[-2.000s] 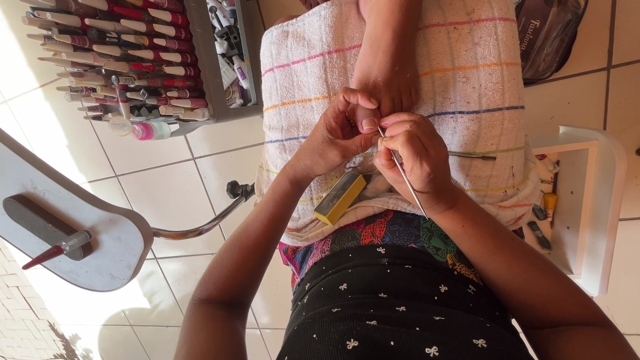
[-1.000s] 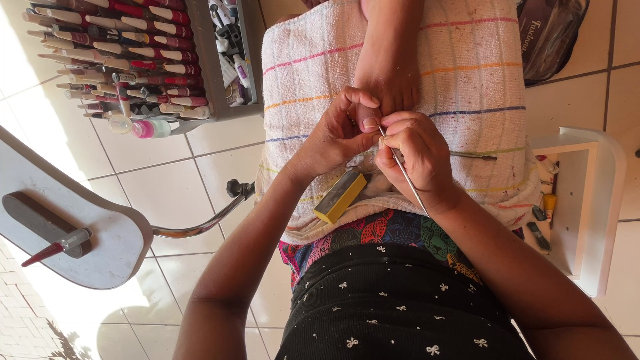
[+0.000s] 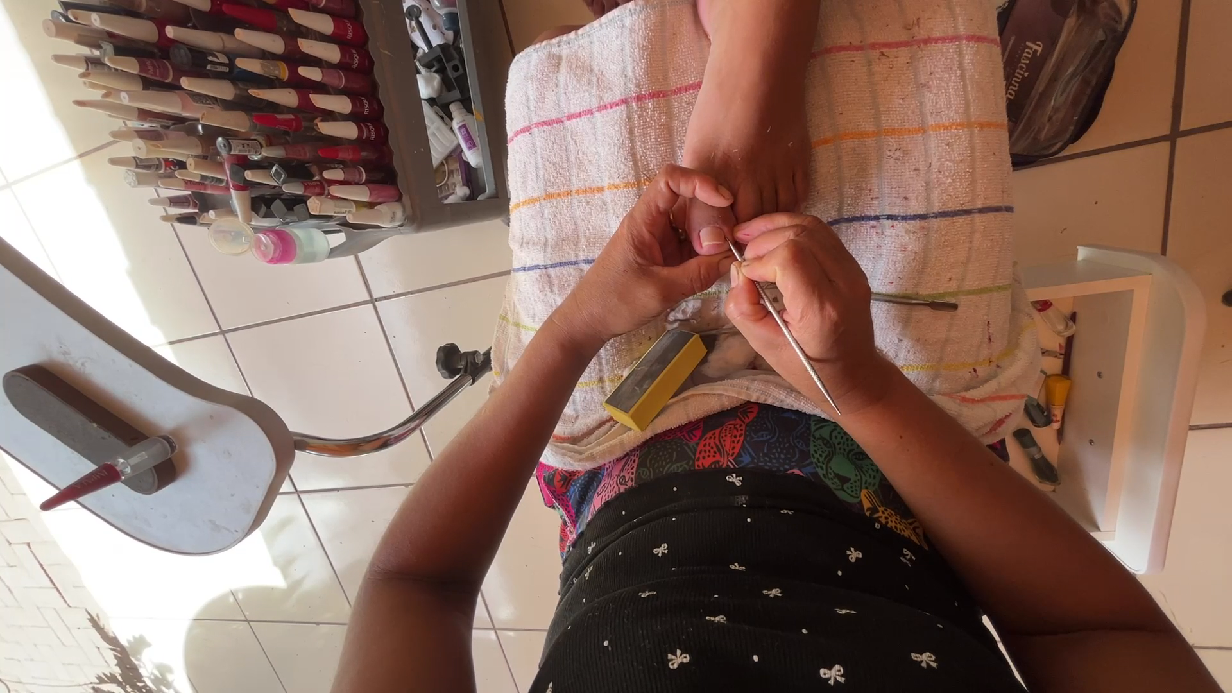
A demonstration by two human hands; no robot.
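Note:
Another person's bare foot [image 3: 756, 125] rests on a striped terry towel [image 3: 924, 87] spread over my lap. My left hand [image 3: 650, 255] grips the big toe [image 3: 710, 221] between thumb and forefinger. Pinched in my right hand [image 3: 804, 289] is a thin metal nail tool [image 3: 804, 358], its upper tip at the side edge of the big toenail and its pointed lower end beside my wrist. A yellow and grey nail buffer block [image 3: 656, 378] lies on the towel below my left hand. Another metal tool [image 3: 914, 301] lies right of my right hand, partly hidden by it.
Many nail polish bottles [image 3: 318, 101] fill a rack at upper left, beside a grey tray [image 3: 491, 106] of small bottles. At left, a white armrest [image 3: 217, 462] on a metal arm holds a nail file and a polish bottle. A white open compartment [image 3: 1169, 404] and a dark bag [image 3: 1064, 77] are at right.

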